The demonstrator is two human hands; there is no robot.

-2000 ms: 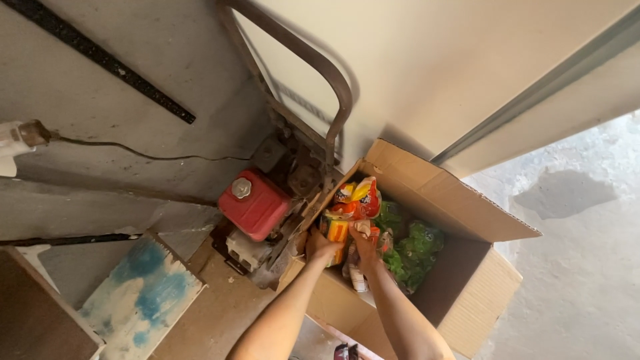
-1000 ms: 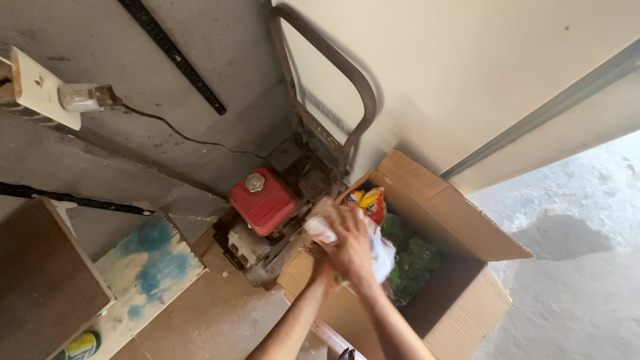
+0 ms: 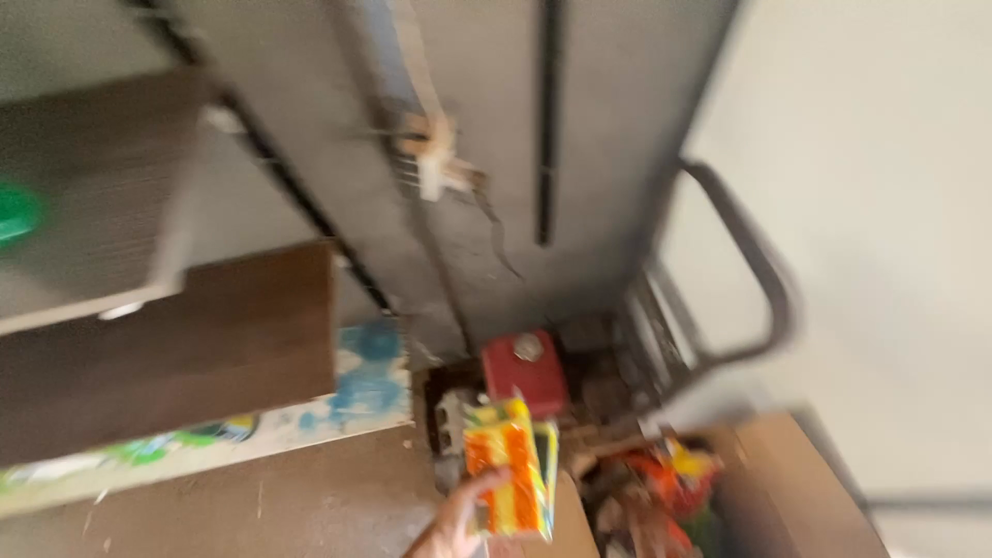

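My left hand [image 3: 457,515] is shut on a yellow-and-orange plastic-wrapped packet [image 3: 508,469], raised to the left of an open cardboard box [image 3: 783,480]. A second yellow-edged packet is partly hidden behind the first. Red, orange and yellow packets [image 3: 682,480] lie in the box, blurred. My right hand is not clearly visible; a blurred brownish shape over the box contents may be part of it. Behind the held packet is a machine's red fuel tank [image 3: 527,372] with a round metal cap.
The machine's curved metal handle [image 3: 763,271] leans by the pale panel [image 3: 891,194]. Dark wooden shelves [image 3: 232,333] jut from the left, above a blue-stained white board [image 3: 372,387]. A plug and socket [image 3: 434,155] with a cable are on the grey wall.
The view has swung up and left, bringing the shelves in. My left hand has moved out of the box with the yellow-and-orange packet; a second ago both hands were over the box around something whitish.
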